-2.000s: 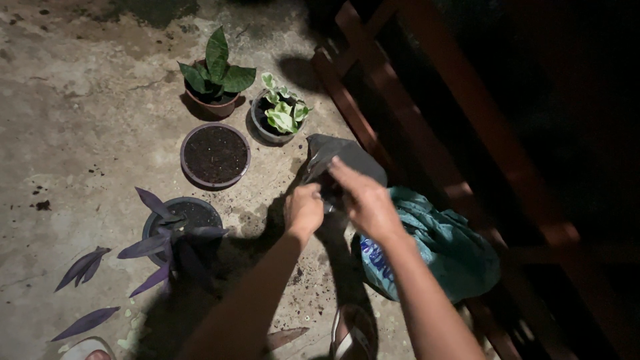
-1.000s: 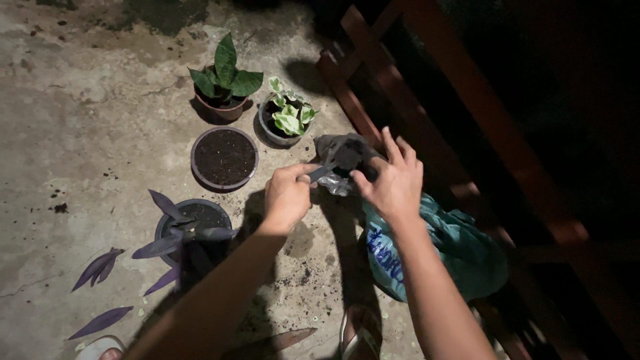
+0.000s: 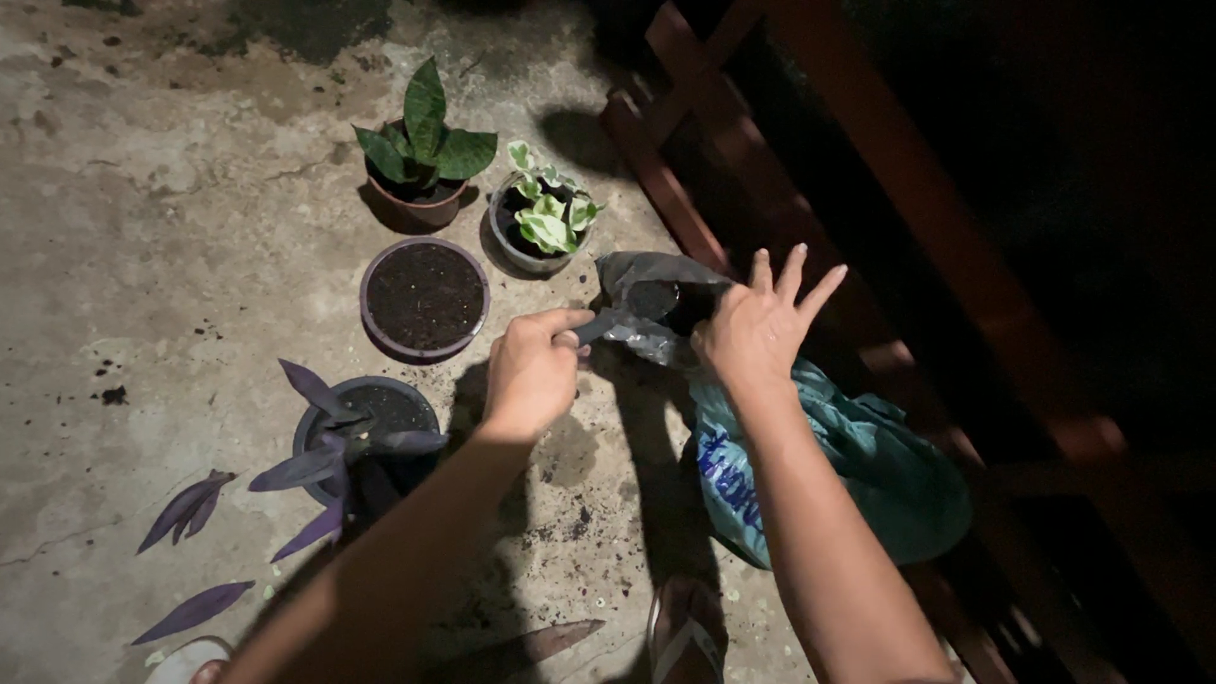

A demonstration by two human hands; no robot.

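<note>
My left hand [image 3: 537,370] grips the dark handle of a small tool [image 3: 600,328], whose far end reaches into the mouth of a dark plastic bag [image 3: 655,271]. At the bag's right edge my right hand [image 3: 760,328] pinches the plastic between thumb and index finger, its other fingers spread. The bag's inside is dark and partly hidden. Left of the bag stands a round pot of dark soil [image 3: 426,296]. A teal plastic bag [image 3: 874,465] bearing blue writing lies beneath my right forearm.
A pot with a broad-leaved green plant [image 3: 425,123] and one with a variegated plant [image 3: 546,223] stand behind. A purple-leaved plant [image 3: 332,465] is in a dark pot at left, with cut purple leaves [image 3: 195,611] on the concrete. A reddish slatted frame [image 3: 665,180] borders the right.
The dark bag's mouth, hidden under my hands two seconds ago, now shows between them. My right hand has shifted onto its right edge, and my left hand has stayed at its left side.
</note>
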